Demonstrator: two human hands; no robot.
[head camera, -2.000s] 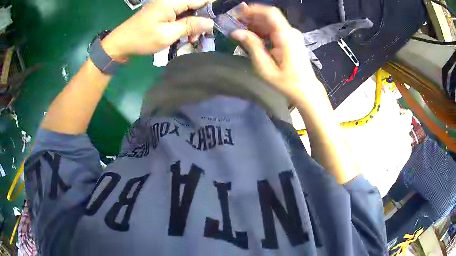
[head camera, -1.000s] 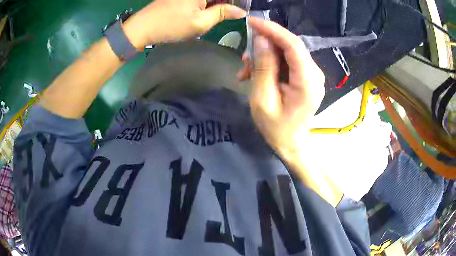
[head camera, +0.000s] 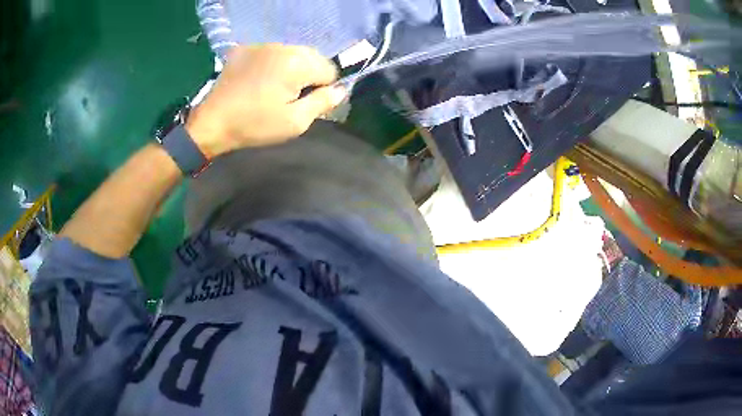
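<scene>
My left hand (head camera: 264, 97), with a watch band at its wrist, is closed on one end of a long pale fabric strip (head camera: 521, 42). The strip runs in a blurred band from my fingertips to the right edge of the picture. My right hand is not in view. Other pale strips (head camera: 480, 106) lie on the dark cloth (head camera: 504, 158). A thin silver tool with a red end (head camera: 518, 146) lies there too. Wide pale blue-grey cloth (head camera: 293, 24) is at the top, behind my left hand.
A yellow frame bar (head camera: 496, 245) bends around the near side of the dark cloth, over white cloth (head camera: 512, 292). An orange curved band (head camera: 643, 244) and a striped pale item (head camera: 651, 146) are at the right. The green floor (head camera: 81, 106) shows at the left.
My right hand has left the picture. The strip is now stretched out long to the right from my left hand. More of the pale cloth and dark cloth shows at the top.
</scene>
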